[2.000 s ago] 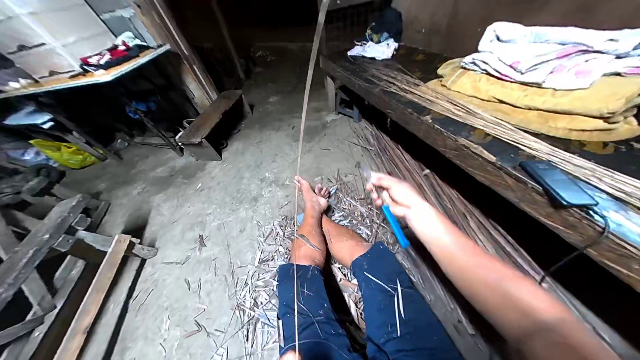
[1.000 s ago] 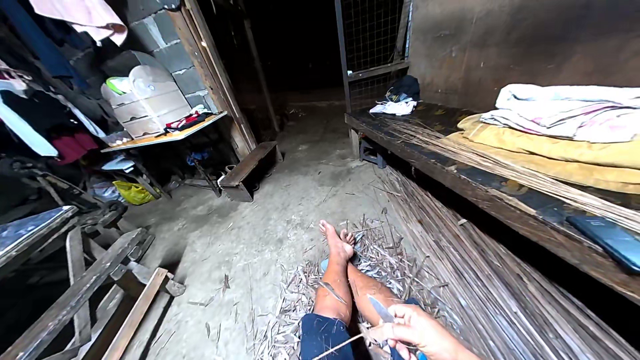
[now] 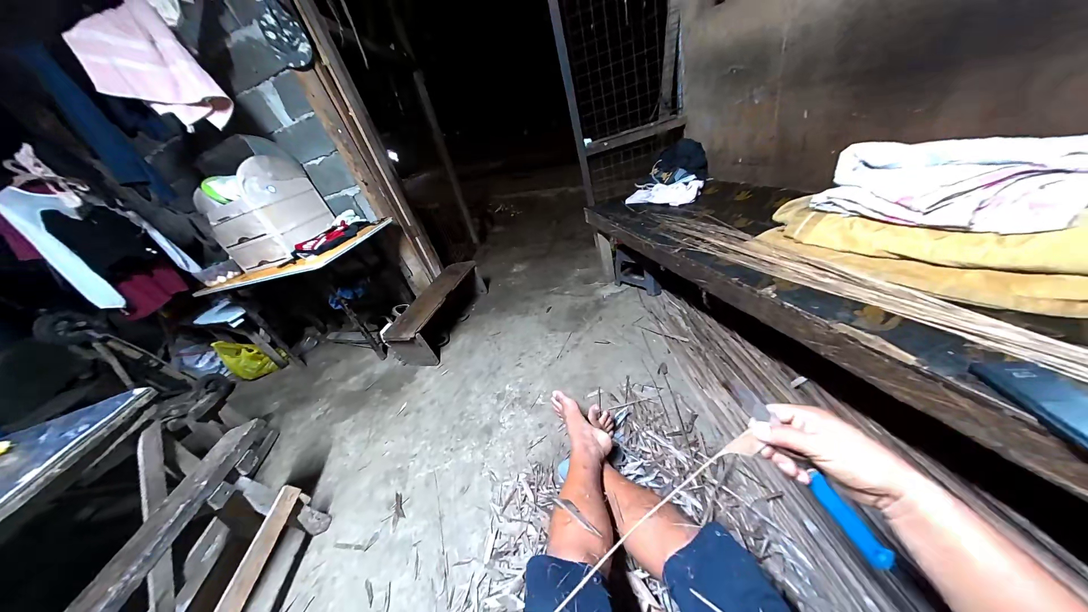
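My right hand [image 3: 816, 450] is closed around a knife with a blue handle [image 3: 852, 520], whose blade points up and left past the fingers. By the thumb, a thin strip of plant fibre [image 3: 671, 497] meets the hand at its wider, tan end. The strip runs down to the left across my legs and leaves the view at the bottom. My left hand is out of the frame. Dry shavings [image 3: 527, 527] lie around my bare legs, and a bundle of long dry stalks [image 3: 731, 374] stretches along the floor beside the bench.
A low wooden bench [image 3: 429, 306] stands ahead. On the right, a long platform [image 3: 790, 319] holds folded bedding [image 3: 943, 246], a bundle of pale strips [image 3: 850, 289] and a dark phone [image 3: 1037, 395]. Wooden frames [image 3: 187, 510] are at the left, below a small table [image 3: 297, 263].
My right hand, low by my knees a second ago, is now farther right and out over the stalks, still with the knife. The view has swung left since two seconds ago.
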